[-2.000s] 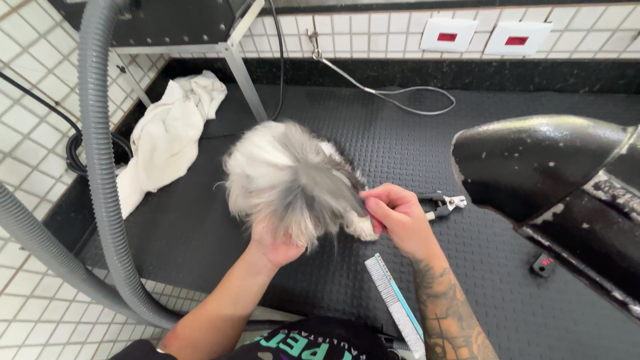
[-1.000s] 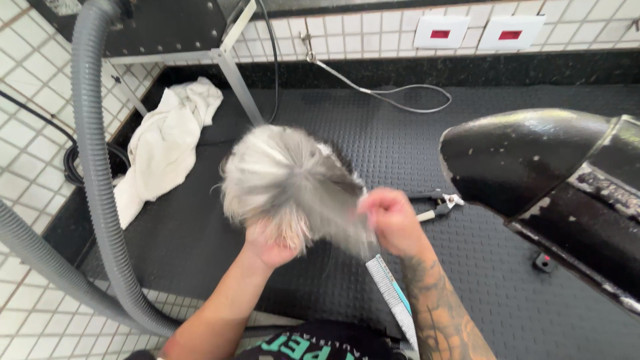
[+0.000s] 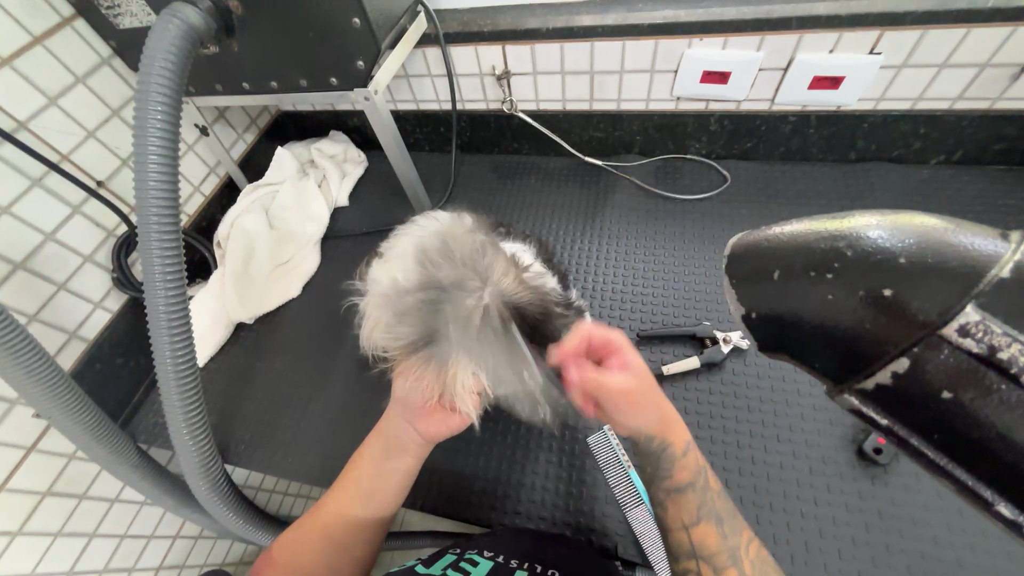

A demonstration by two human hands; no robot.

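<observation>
A small grey-and-white dog (image 3: 440, 280) is on the black ribbed mat, the long hair of its head spread out. My left hand (image 3: 436, 404) is under the front of the head, fingers partly hidden by hair, holding it. Beside the head on the right, my right hand (image 3: 596, 368) is blurred, its fingers closed; a thin, blurred tool seems to run from it into the hair, but its kind cannot be told. A metal grooming comb (image 3: 628, 488) with a blue spine lies below my right hand. Nail clippers (image 3: 704, 348) lie to the right of that hand.
A black dryer nozzle (image 3: 864, 280) juts in from the right, with a small black device (image 3: 878, 446) near it. A cable grooming loop (image 3: 672, 172) hangs from the tiled wall onto the mat (image 3: 800, 480). On the left are a white towel (image 3: 272, 232) and a grey corrugated hose (image 3: 164, 240).
My right hand has moved from beside the dog's front, with quick blurred motion at the head hair. My left hand has stayed under the head.
</observation>
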